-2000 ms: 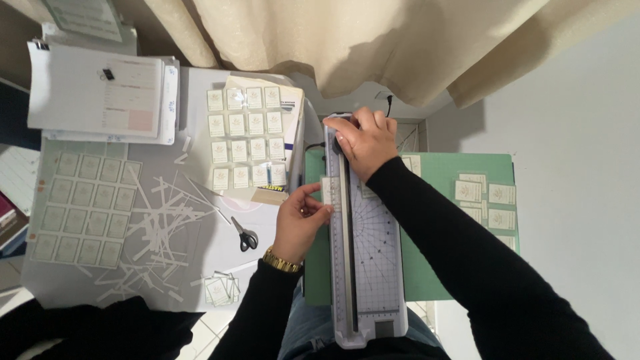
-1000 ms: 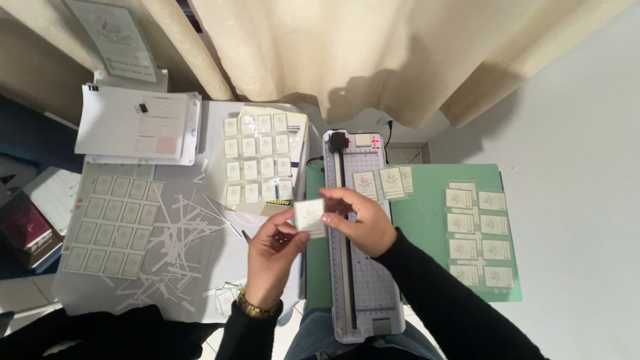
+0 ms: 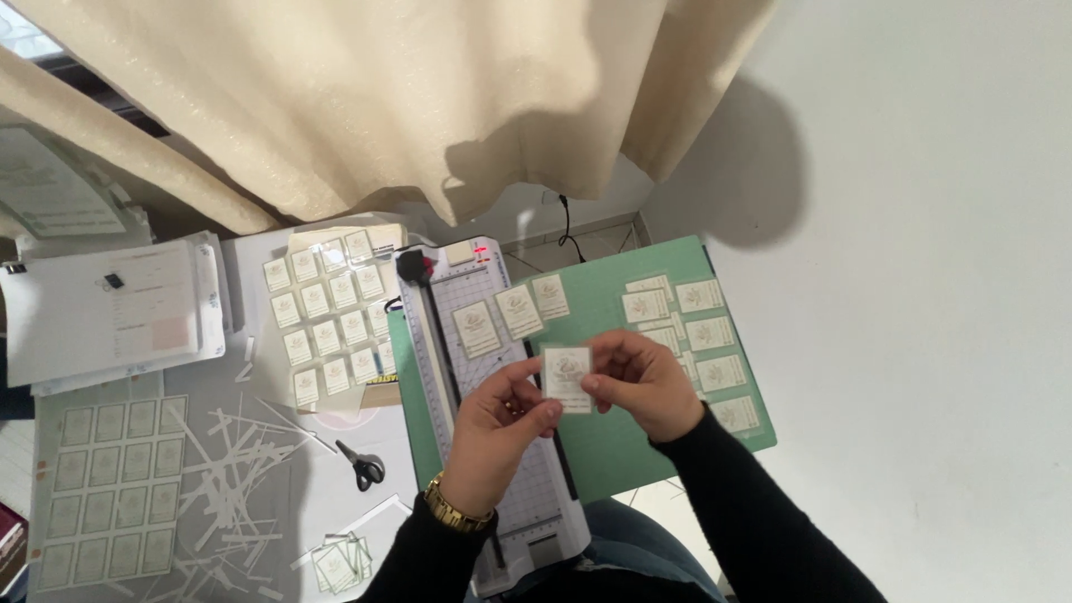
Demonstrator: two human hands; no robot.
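A small laminated card (image 3: 567,381) with a printed emblem is held upright between both hands. My left hand (image 3: 502,423) pinches its left edge, and my right hand (image 3: 641,381) grips the right edge. Below them lies a white rotary paper trimmer (image 3: 544,494), its black cutting head (image 3: 414,266) at the far end of the rail. One cut card (image 3: 477,327) rests on the trimmer bed, with further cards (image 3: 550,296) beside it, reaching onto the green board (image 3: 611,452). At the board's right side, several cut cards (image 3: 709,333) lie in overlapping columns.
Left of the trimmer lie a laminated sheet of cards (image 3: 327,318), black scissors (image 3: 361,466), scattered paper strips (image 3: 234,477), another card sheet (image 3: 113,486) and a loose pile of cards (image 3: 339,565). A paper stack (image 3: 92,318) stands at the back left. Beige curtains (image 3: 402,100) hang behind.
Two seconds ago my right hand was at the trimmer's far end and my left hand beside the rail. Both now hold the card, which has moved right since one second ago.
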